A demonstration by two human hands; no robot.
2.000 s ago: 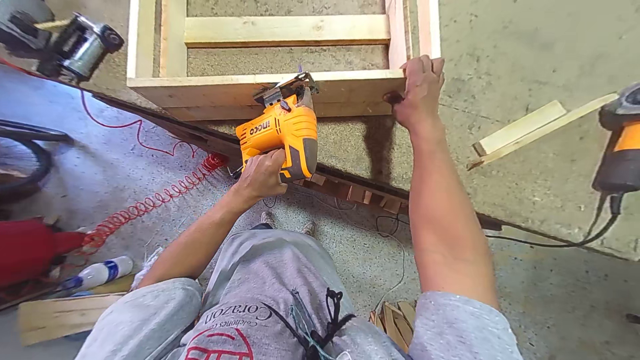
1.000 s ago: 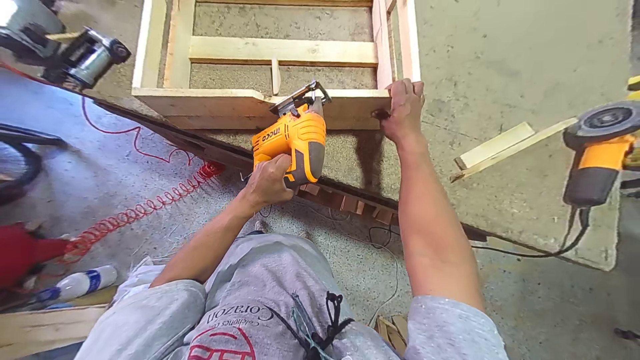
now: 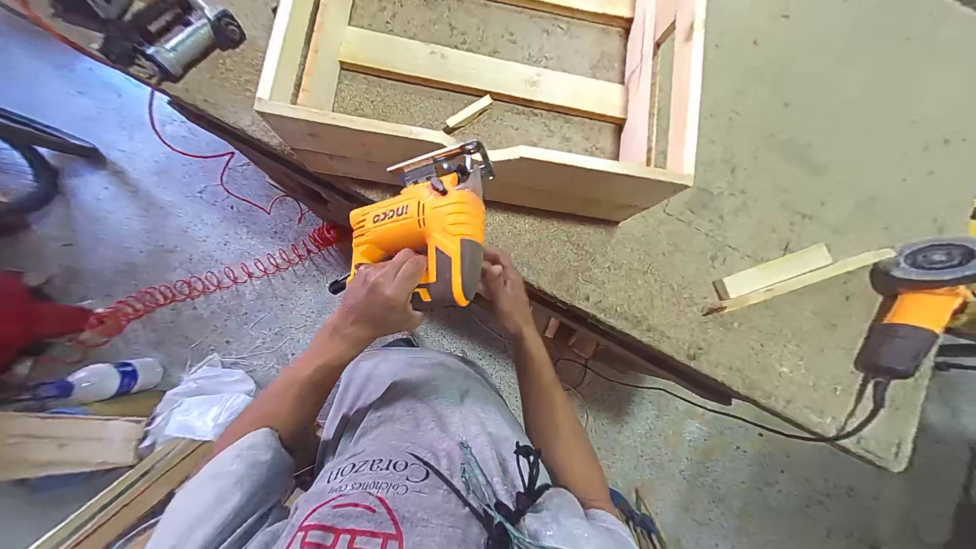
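My left hand (image 3: pixel 385 293) grips the handle of an orange and grey Ingco jigsaw (image 3: pixel 423 229), whose metal base plate faces up and away from me. My right hand (image 3: pixel 503 286) is at the right rear side of the jigsaw's body; its fingertips are partly hidden, and I cannot tell whether they grip it. Just beyond the tool lies a slatted wooden frame (image 3: pixel 587 183), with a notch cut in the upper edge of its near board. A small wood offcut (image 3: pixel 467 113) rests inside the frame, behind the notch.
An angle grinder (image 3: pixel 915 305) lies at the right of the worktable (image 3: pixel 793 152), its cord hanging over the edge. Two wood strips (image 3: pixel 778 272) lie beside it. A coiled red air hose (image 3: pixel 221 280), a plastic bottle (image 3: pixel 114 380) and boards (image 3: pixel 69 442) are at the left, below table height.
My right hand has left the frame's corner and come back to the jigsaw. The jigsaw has moved back from the near board, where a notch now shows. The small offcut has tipped over inside the frame.
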